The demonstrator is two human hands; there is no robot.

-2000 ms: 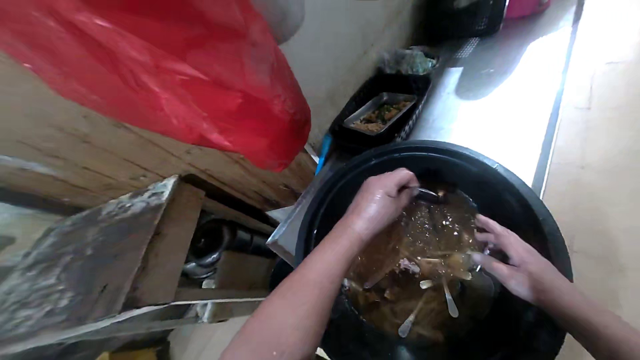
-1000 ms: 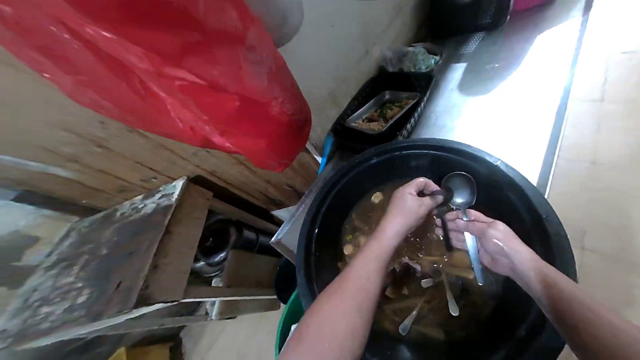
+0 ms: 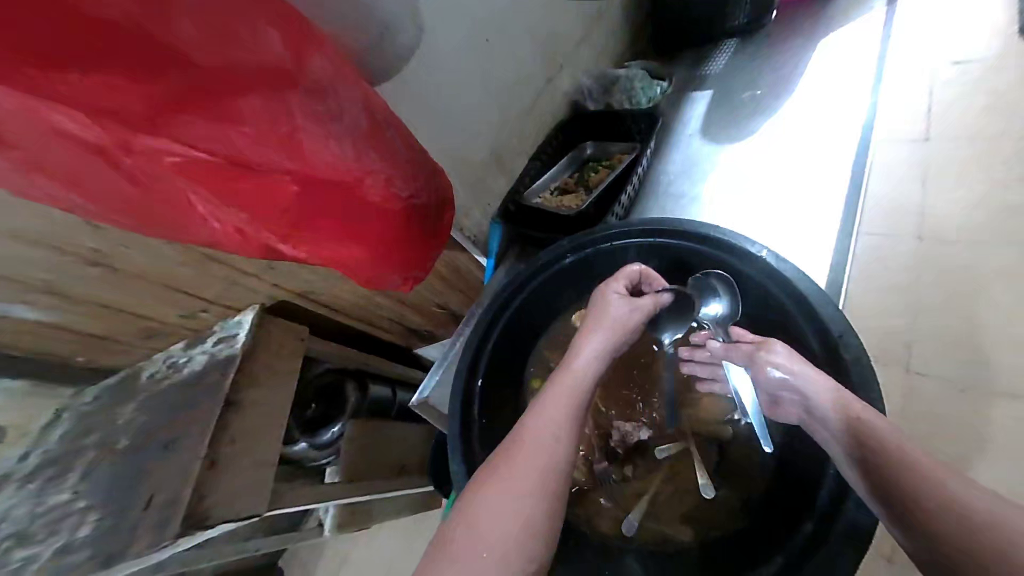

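Observation:
A large round black tub (image 3: 512,320) holds murky brown water with food scraps and several pieces of cutlery (image 3: 702,472) in it. Over the water, my left hand (image 3: 620,308) pinches a dark metal spoon (image 3: 674,316) at its bowl, its handle hanging down. My right hand (image 3: 760,368) holds a shiny metal spoon (image 3: 716,300) by the handle, bowl upward, close beside the first. Lower parts of the cutlery in the tub are hidden by the water.
A black plastic basket (image 3: 640,176) with a metal tray (image 3: 620,149) of food scraps stands behind the tub on a steel counter (image 3: 728,168). A red plastic bag (image 3: 320,184) hangs at upper left. Wooden shelving (image 3: 240,424) stands at the left.
Two seconds ago both hands were lower, at the water. A shiny spoon was in my right hand one second ago; now a second, dark spoon shows in my left hand.

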